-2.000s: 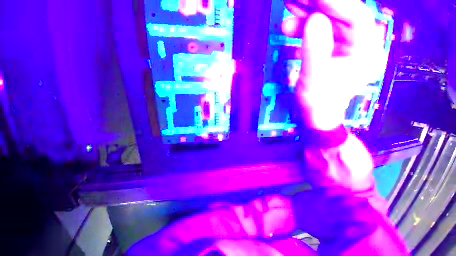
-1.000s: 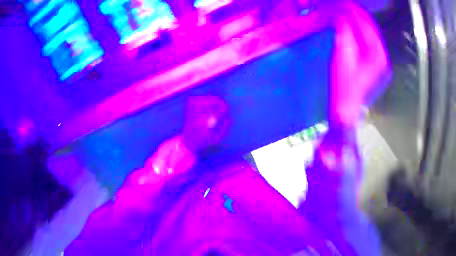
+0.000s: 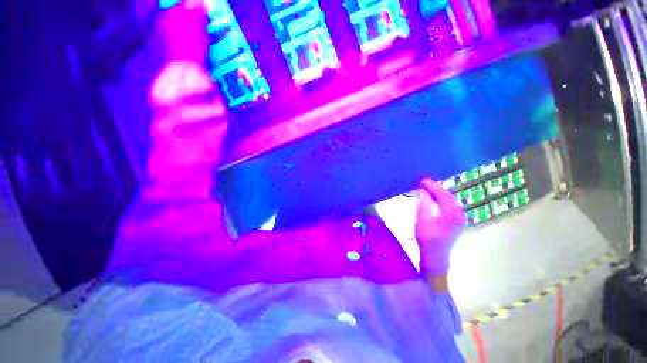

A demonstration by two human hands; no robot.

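Note:
Three circuit boards glow cyan side by side on the bench, the left one [image 3: 238,78], the middle one [image 3: 308,53] and the right one [image 3: 379,25]. My left hand [image 3: 183,32] is blurred at the top left, beside the left board's far part; its fingertips are unclear. My right hand [image 3: 436,218] is low, with its fingertips at the lower edge of the blue front panel [image 3: 397,135]; what it grips, if anything, cannot be made out. Rows of small green boards [image 3: 493,188] lie in a dark holder below the panel, right of my right hand.
A small cyan object [image 3: 434,7] is at the bench's back right. Ribbed metallic rails [image 3: 617,85] stand at the right. Yellow-black floor tape [image 3: 539,294] and red lines are at lower right, near a dark object [image 3: 628,305].
The view has swung, showing more of the green boards and floor. My left hand has moved from before the panel up beside the left board. My right hand has come down to the panel's lower edge.

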